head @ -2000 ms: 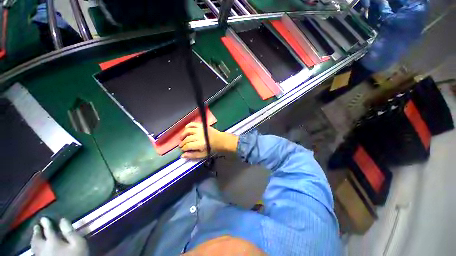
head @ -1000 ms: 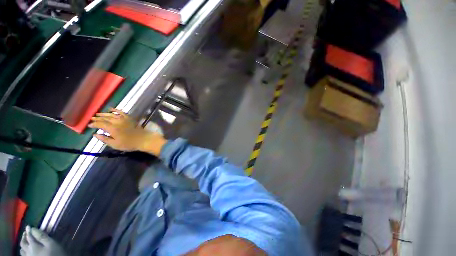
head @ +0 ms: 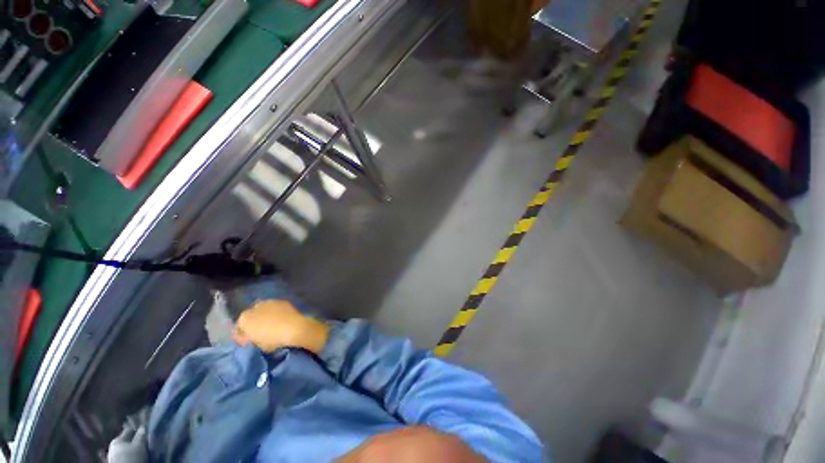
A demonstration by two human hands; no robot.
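My right hand is bare and curled in front of my shirt. A pale, cloth-like piece sticks out from its fingers; its exact shape is unclear. My left hand, in a whitish glove, is small and blurred at the lower left, its fingers unclear. A black electric screwdriver hangs on its cable beside the rail, above my right hand, held by neither hand. On the line, a dark enclosure with a pale metal edge lies by a red pad.
The aluminium rail curves along the left. Below it are metal frame bars. Yellow-black tape crosses the grey floor. A brown carton and a black crate with a red pad stand at the right.
My right hand has left the rail and come back to my shirt, now with the pale piece at its fingers. The view has shifted right, over the floor.
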